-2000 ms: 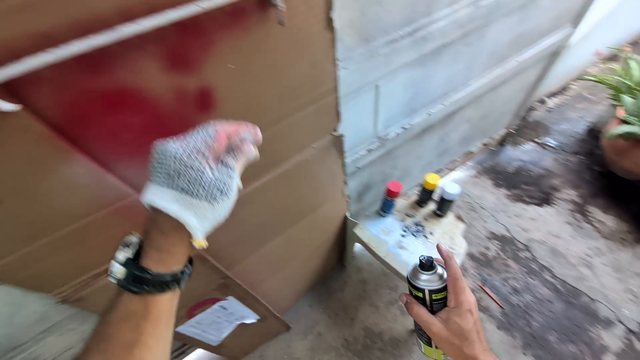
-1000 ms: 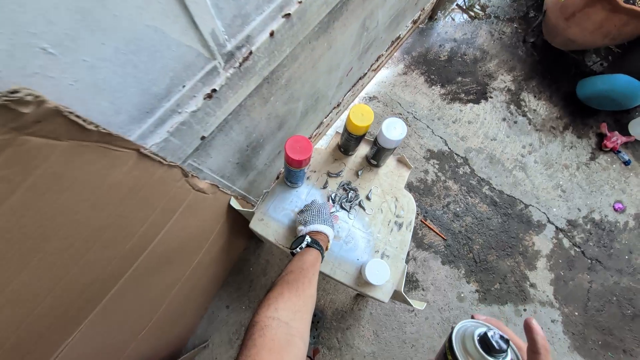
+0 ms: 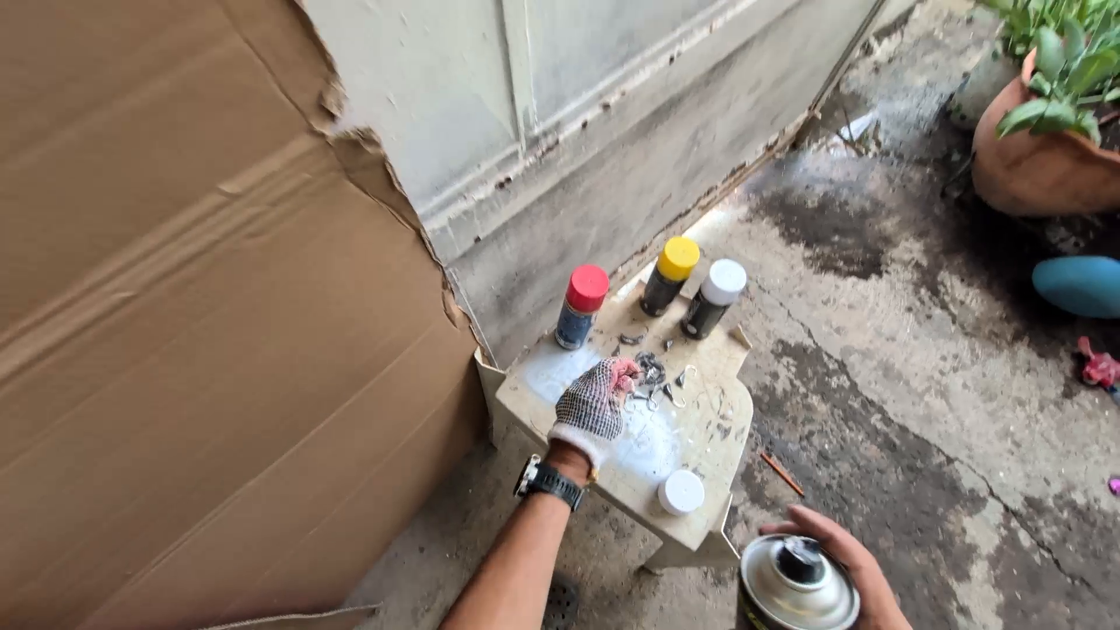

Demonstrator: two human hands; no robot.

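Observation:
My left hand (image 3: 597,404), in a knitted work glove with red-stained fingertips, reaches over a pale plastic stool (image 3: 709,437). Its fingers are at a heap of small grey hook-like pieces (image 3: 649,372); whether they pinch one cannot be told. My right hand (image 3: 853,560), bare, is wrapped around an uncapped spray paint can (image 3: 798,582) at the lower right. Spray cans with a red cap (image 3: 587,289), a yellow cap (image 3: 679,259) and a white cap (image 3: 724,282) stand along the stool's far side. A loose white cap (image 3: 681,492) lies at its near corner.
A large cardboard sheet (image 3: 219,367) stands at the left, against a pale panelled wall (image 3: 420,96). On the cracked concrete floor are a terracotta plant pot (image 3: 1041,166), a blue rounded object (image 3: 1081,286), a pink toy-like thing (image 3: 1098,366) and a thin orange-brown stick (image 3: 781,473).
My gloved left hand has gone from before the red-painted cardboard down to the grey pieces on the stool. My right hand keeps hold of the spray can. The view has swung downward.

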